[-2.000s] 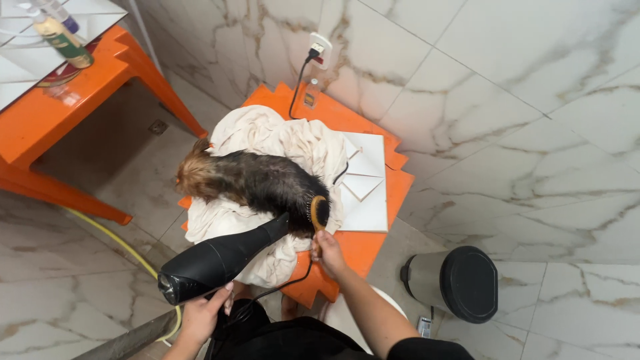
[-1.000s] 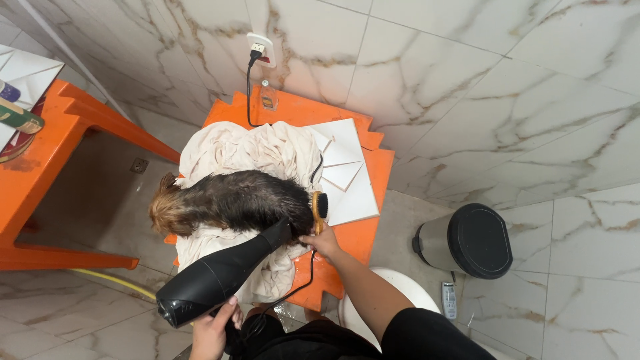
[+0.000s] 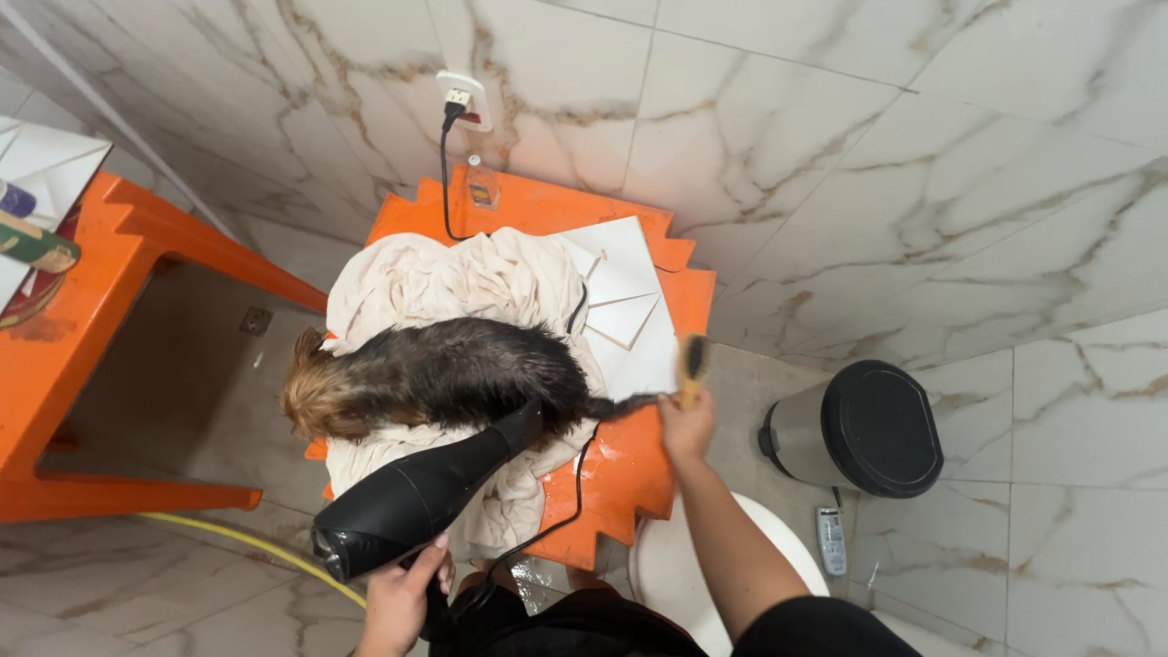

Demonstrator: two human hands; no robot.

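Observation:
A small dog with damp dark fur and a tan head (image 3: 456, 374) lies on a bunched cream towel (image 3: 456, 274) over an orange plastic table (image 3: 593, 488). My left hand (image 3: 411, 584) grips the handle of a black hair dryer (image 3: 420, 488), whose nozzle points at the dog's rear. In my right hand (image 3: 686, 424) is a wooden hairbrush (image 3: 695, 365) with dark bristles, held upright beyond the towel. The dog's tail (image 3: 625, 403) stretches out to this same hand, between the fingers as far as can be seen.
A white tile (image 3: 625, 301) lies beside the towel. Behind it stand a small clear bottle (image 3: 482, 187) and a wall socket (image 3: 465, 100) with a plugged-in cord. A second orange table (image 3: 91, 319) with bottles is at left, a lidded bin (image 3: 881, 429) at right, a yellow hose (image 3: 265, 547) below left.
My right hand, with the brush, has moved right, away from the dog's rear. The tail now shows stretched out toward it. The dryer stays near the dog's rear.

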